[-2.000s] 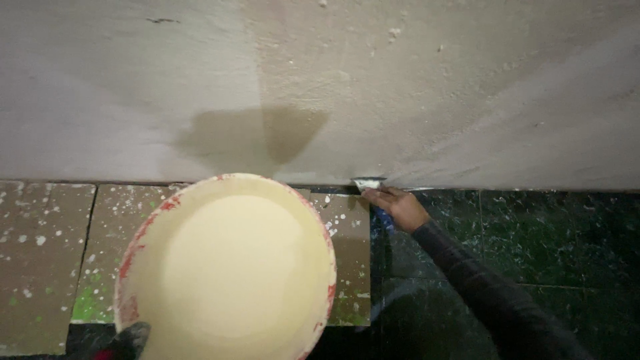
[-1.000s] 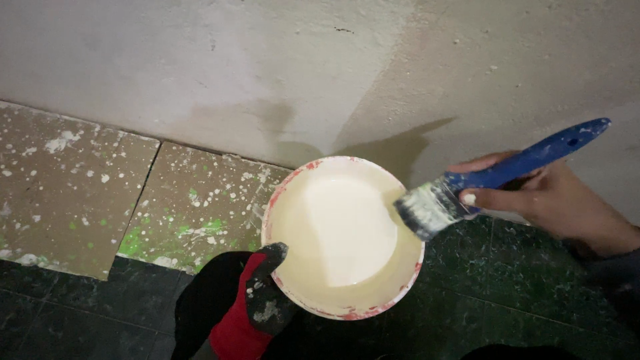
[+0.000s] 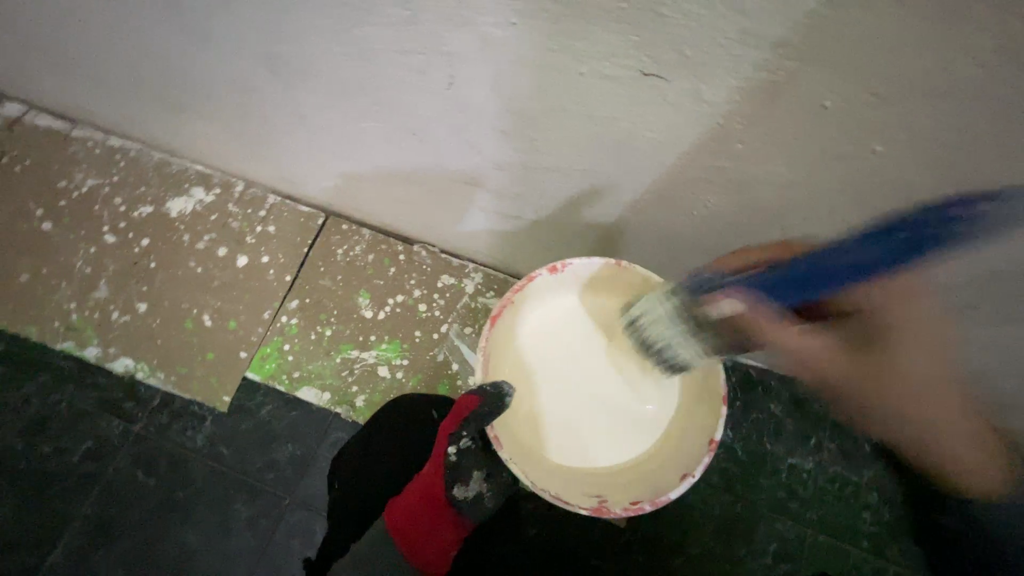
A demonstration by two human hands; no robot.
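Note:
My left hand [image 3: 468, 472], in a red and black work glove with paint smears, grips the rim of a round paint tub [image 3: 708, 436] at its lower left, thumb over the edge. Pale cream paint [image 3: 592, 400] lies in the tub, whose rim bears red paint marks. In my bare right hand [image 3: 864, 344], blurred by motion, is a paintbrush with a blue handle [image 3: 872, 248]. Its paint-coated bristles [image 3: 668, 328] are over the right part of the tub's opening; whether they touch the paint, I cannot tell.
Behind the tub rises a pale plastered wall [image 3: 384, 96] with a darker patch at right. Brown boards [image 3: 160, 248] spattered with white and green paint lie along its base at left. Dark tiles [image 3: 200, 472] cover the floor.
Two seconds ago my right hand was down at the foot of the wall; one second ago it held the brush at the tub's right rim. Now the bristles are further over the opening. The view has shifted.

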